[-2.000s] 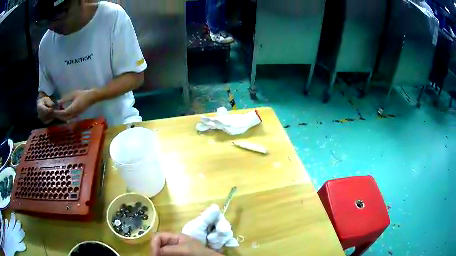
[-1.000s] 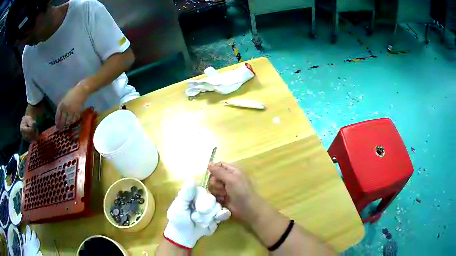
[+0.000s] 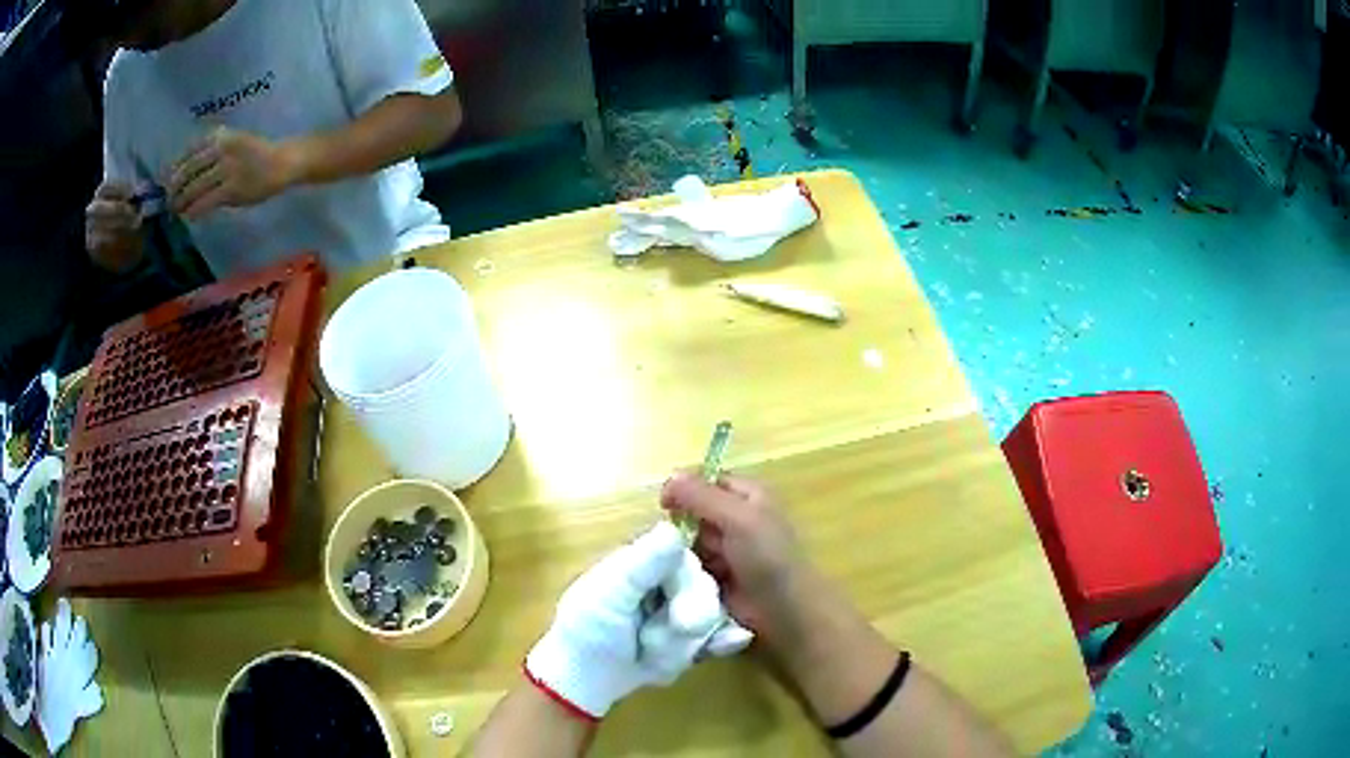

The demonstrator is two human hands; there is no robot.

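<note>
My left hand [image 3: 629, 622], in a white knit glove with a red cuff edge, has its fingers closed together around something small and dark that barely shows. My bare right hand [image 3: 736, 545] is closed on a slim pale green trimming knife [image 3: 717, 452], whose upper end sticks up above the fingers. Its lower end meets the gloved fingertips and is hidden there. Both hands touch or nearly touch over the yellow wood-grain table. The cream parts bowl [image 3: 469, 595] with dark and silvery discs stands left of my gloved hand.
A dark-filled bowl [image 3: 304, 718] stands at the bottom. A white bucket [image 3: 430, 385] and red-brown perforated tray [image 3: 163, 444] stand left. Crumpled spare gloves [image 3: 726, 222] and a short white stick [image 3: 788, 302] lie far. A person in white sits opposite; a red stool [image 3: 1110, 496] stands right.
Since the earliest frame, my right hand has come in with the knife and meets the gloved hand. Since one second ago, both hands appear slightly further right. The other person's hands have lifted off the perforated tray.
</note>
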